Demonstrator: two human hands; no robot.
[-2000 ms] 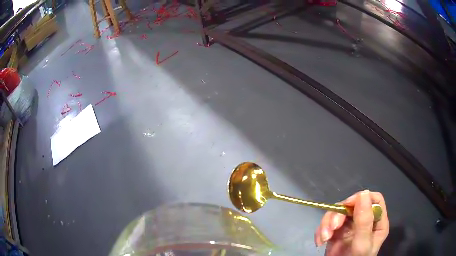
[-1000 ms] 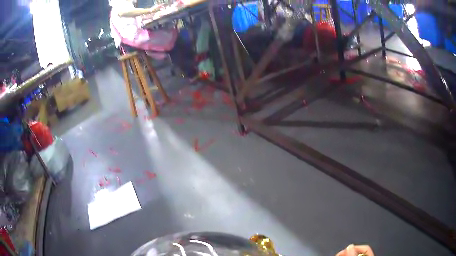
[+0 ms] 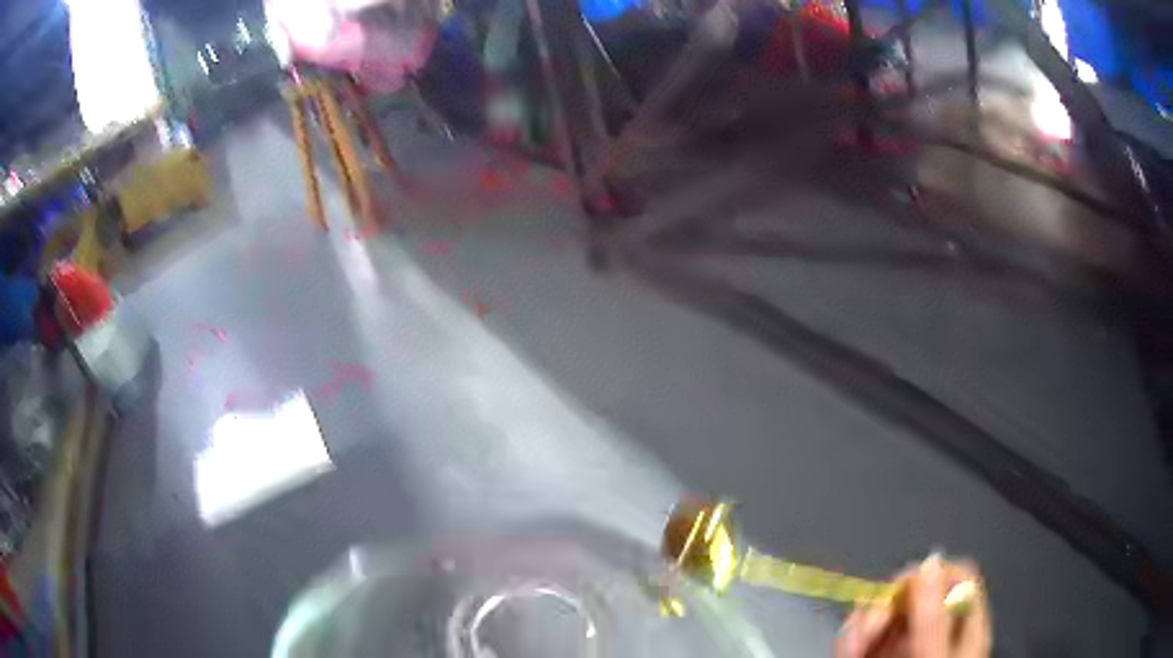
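A clear glass bowl point(image 3: 399, 604) is at the bottom centre, cut off by the lower edge and blurred. A shiny gold spoon point(image 3: 701, 542) is at the bowl's right rim, its round head to the left; whether it touches the rim I cannot tell. My right hand point(image 3: 920, 614), at the lower right and cut off by the edge, holds the end of the spoon's handle. My left hand is not in view. What the bowl holds is too blurred to tell.
A white paper sheet point(image 3: 263, 458) lies on the grey floor among red scraps. Dark steel bars point(image 3: 888, 392) of a table frame run across the right. A wooden stool point(image 3: 337, 154) stands at the back, with a person in pink on it. Red and whitish bags point(image 3: 113, 347) are at the left.
Since one second ago the view has tipped down a little. The bowl, spoon and right hand show higher in the picture, with more of the spoon visible.
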